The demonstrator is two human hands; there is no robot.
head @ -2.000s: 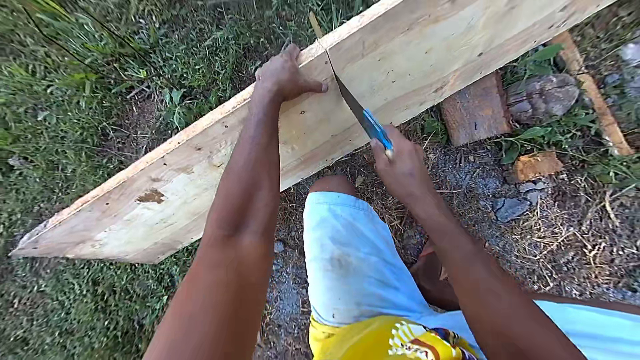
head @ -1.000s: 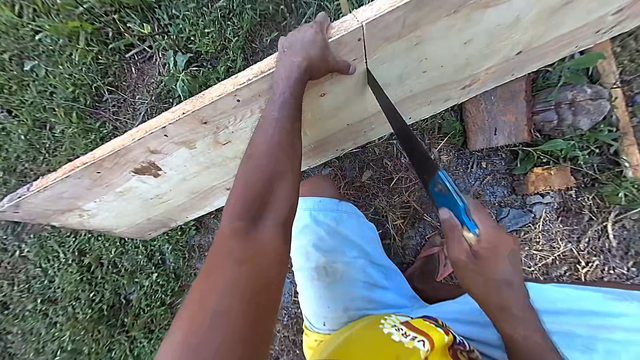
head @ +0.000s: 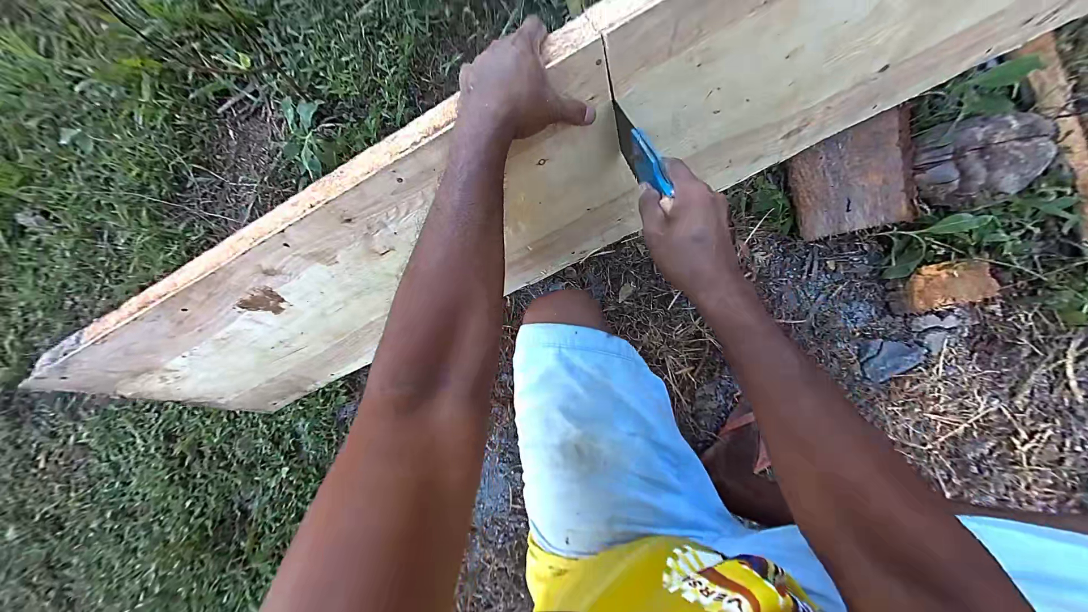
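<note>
A long wooden board (head: 340,255) stretches diagonally across the head view, with one narrow edge facing up. My left hand (head: 518,89) grips that upper edge just left of a thin saw cut, its thumb lying on the broad face. To the right of it, my right hand (head: 688,221) holds the blue handle of a handsaw (head: 633,149). The saw's blade sits in the cut, and only a short part of it shows near the handle; the rest is hidden by the board.
A wood block (head: 854,174) and a grey, weathered log piece (head: 986,157) lie at the right under the board. Nearer are a small orange-brown wood chunk (head: 952,285) and a flat grey stone (head: 888,359). My bent knee (head: 565,310) is close below the board.
One second ago my right hand was drawn back with much of the blade showing; now it is close to the board and the blade is mostly hidden. My left hand keeps its hold.
</note>
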